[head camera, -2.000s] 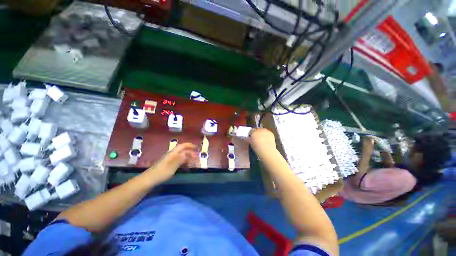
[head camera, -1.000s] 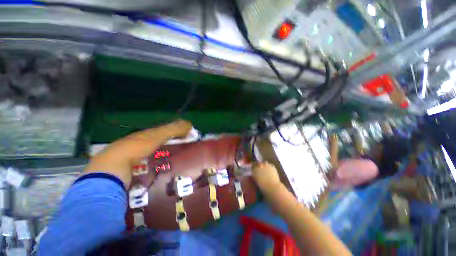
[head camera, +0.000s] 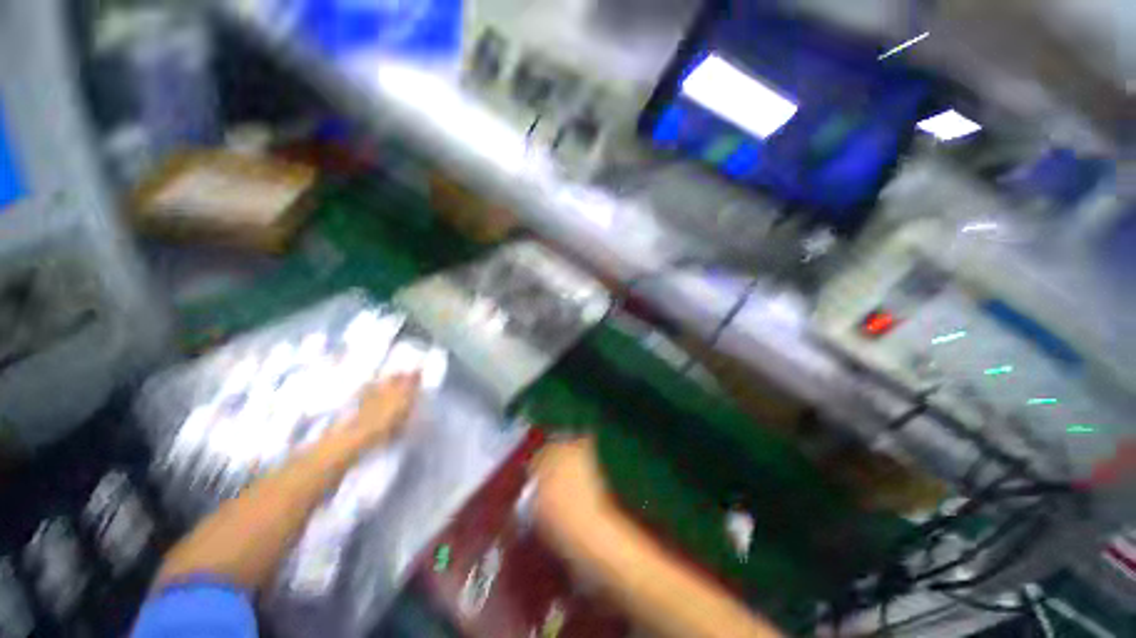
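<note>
The view is strongly blurred. White power adapters (head camera: 268,393) lie jumbled in the clear-grey tray (head camera: 467,436) at the left. My left hand (head camera: 389,409) is over the tray's far right part, with a white adapter at its fingertips; whether it grips it is unclear. My right hand (head camera: 563,480) is over the upper left end of the dark red-brown test fixture (head camera: 511,567), with something pale under its fingers. Its grip cannot be made out. Part of the fixture is hidden by my right forearm or cut off by the bottom edge.
A grey metal plate (head camera: 511,312) with parts on it lies behind the tray. A carton (head camera: 224,197) is at the far left. A monitor (head camera: 785,119) and a cream tester (head camera: 959,349) with a red light stand on the shelf. Black cables (head camera: 947,548) hang at the right. A black tray (head camera: 62,555) is at lower left.
The view has swung left. My left hand has moved from behind the fixture to the adapter tray. My right hand has moved from the fixture's right end to its left end.
</note>
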